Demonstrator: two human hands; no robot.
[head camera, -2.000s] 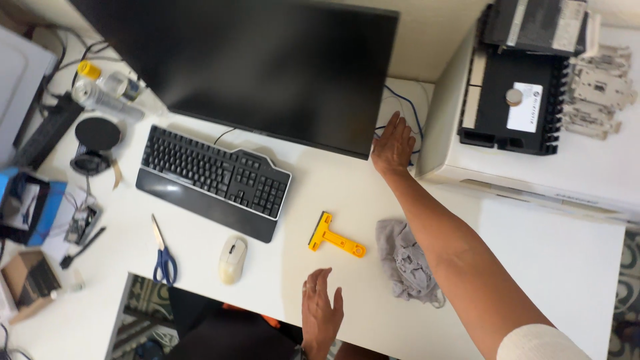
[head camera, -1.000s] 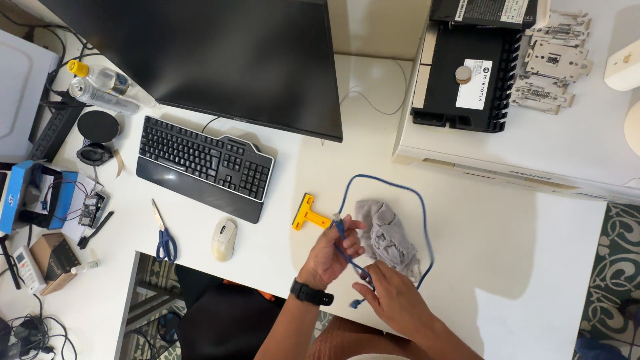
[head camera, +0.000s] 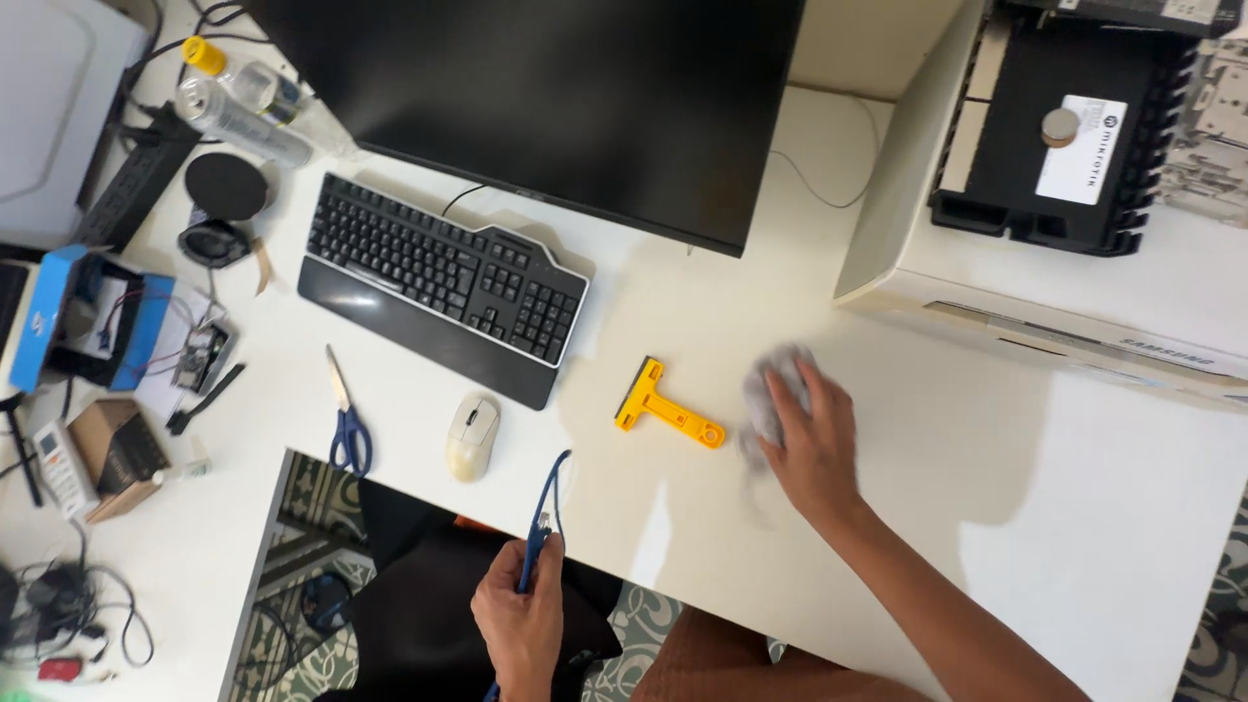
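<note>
My left hand (head camera: 522, 609), at the desk's front edge, is closed on a folded blue network cable (head camera: 534, 546) with its plug showing above the fingers. My right hand (head camera: 814, 444) grips a crumpled grey cloth (head camera: 777, 395) over the desk; the cloth is partly blurred and partly under the fingers. Between the hands lies a yellow scraper (head camera: 665, 405), its blade end to the left. A white computer mouse (head camera: 473, 439) rests left of the scraper, below a black keyboard (head camera: 444, 283). Blue-handled scissors (head camera: 349, 419) lie farther left.
A black monitor (head camera: 556, 107) overhangs the back of the desk (head camera: 926, 507). At the right stands a white Samsung printer (head camera: 1053, 292) bearing a black device (head camera: 1033, 146). Plastic bottles (head camera: 253, 107), an open blue box (head camera: 49, 317), a cardboard box (head camera: 122, 458) and tangled cables fill the left side.
The blue cable, looped around the cloth and held by both hands one second ago, is now folded in my left hand alone. My right hand has let go of it and taken hold of the cloth.
</note>
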